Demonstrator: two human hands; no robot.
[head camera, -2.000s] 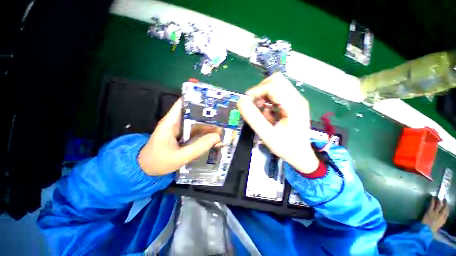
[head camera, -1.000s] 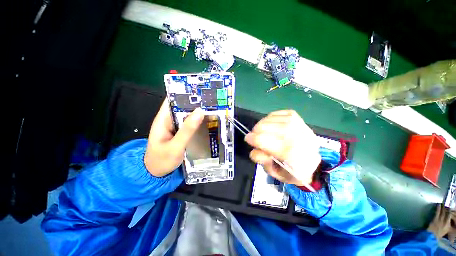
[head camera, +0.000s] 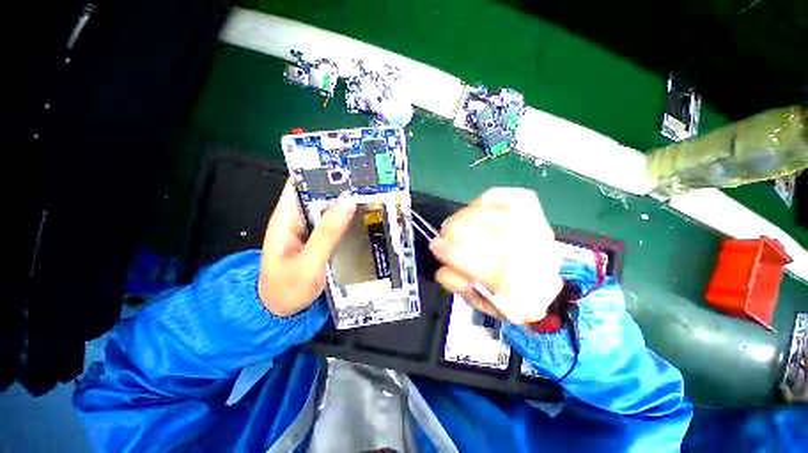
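Observation:
My left hand (head camera: 301, 249) holds a silvery-white phone housing (head camera: 404, 287) from its left side, thumb on the front just below the mainboard. The blue mainboard (head camera: 363, 168) with dark shields and a green patch lies in the housing's top end. An orange and black flex cable (head camera: 380, 248) runs down the housing's middle. My right hand (head camera: 501, 252) holds thin silvery tweezers (head camera: 424, 225), whose tips are at the housing's right edge just below the mainboard. Whether the tips grip anything is too small to tell.
A black tray (head camera: 381, 341) lies under my hands, with another housing (head camera: 476, 334) in it. Loose mainboards (head camera: 493, 119) lie on and near the white strip (head camera: 576, 154). A red bin (head camera: 749, 280) and a yellow-taped pole (head camera: 735, 152) are at right. A dark pile is at left.
My right hand has turned from the mainboard's right side to hold the tweezers lower at the housing's edge. Since one second ago the housing has shifted and tilted slightly. The person's hand at right is less visible.

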